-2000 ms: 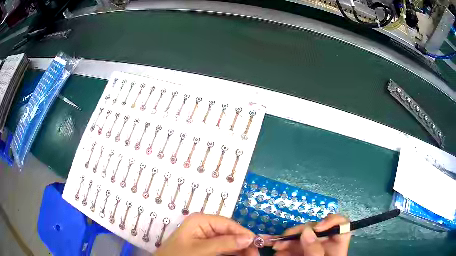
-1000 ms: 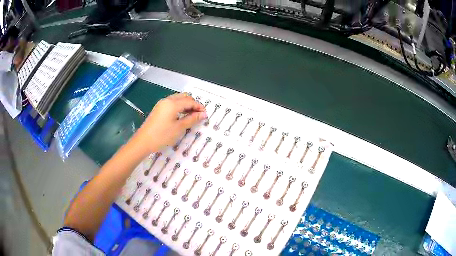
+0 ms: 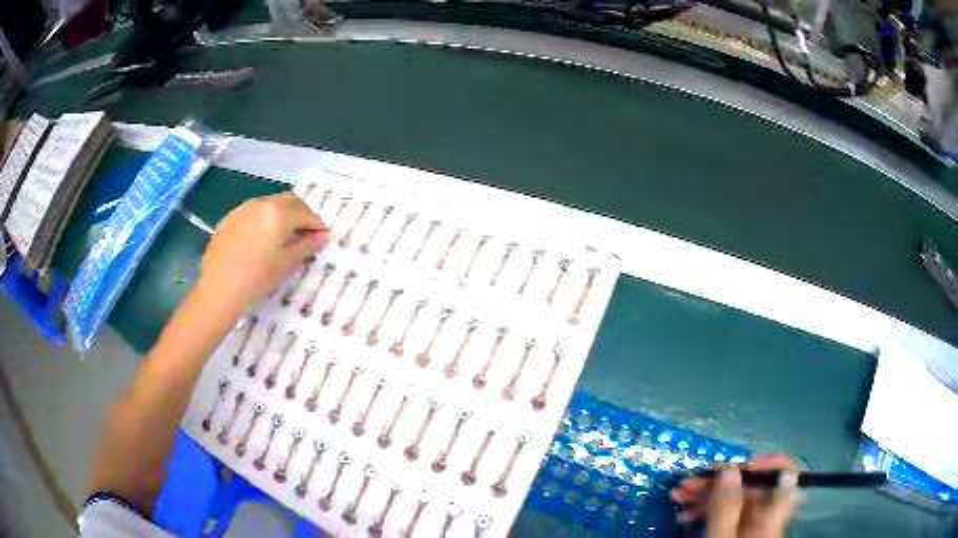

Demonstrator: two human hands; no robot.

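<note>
A white board (image 3: 462, 282) with four rows of reddish-brown strip parts (image 3: 380, 311) lies in front of me, tilted to the right. My left hand (image 3: 265, 240) is over the board's upper left corner, fingertips pinched at the left end of the top row. Whether it holds a strip part is hidden. My right hand (image 3: 740, 498), blurred at the bottom right, holds a black tool with a pale band (image 3: 840, 479), like a pen. It is over the right part of a blue sheet (image 3: 609, 447) dotted with round pieces, right of the board.
A bagged blue pack (image 3: 137, 233) and stacked printed boards (image 3: 55, 189) lie on the left. A thin pale tool (image 3: 195, 220) is beside the pack. White paper (image 3: 912, 412) lies on a blue pack at right. A pale rail (image 3: 725, 291) borders the green belt (image 3: 504, 137). Blue stools are below left.
My left hand went from beside the right hand to the board's upper left corner and stays there. My right hand left the view a second ago and is back, over the blue sheet. The view swung.
</note>
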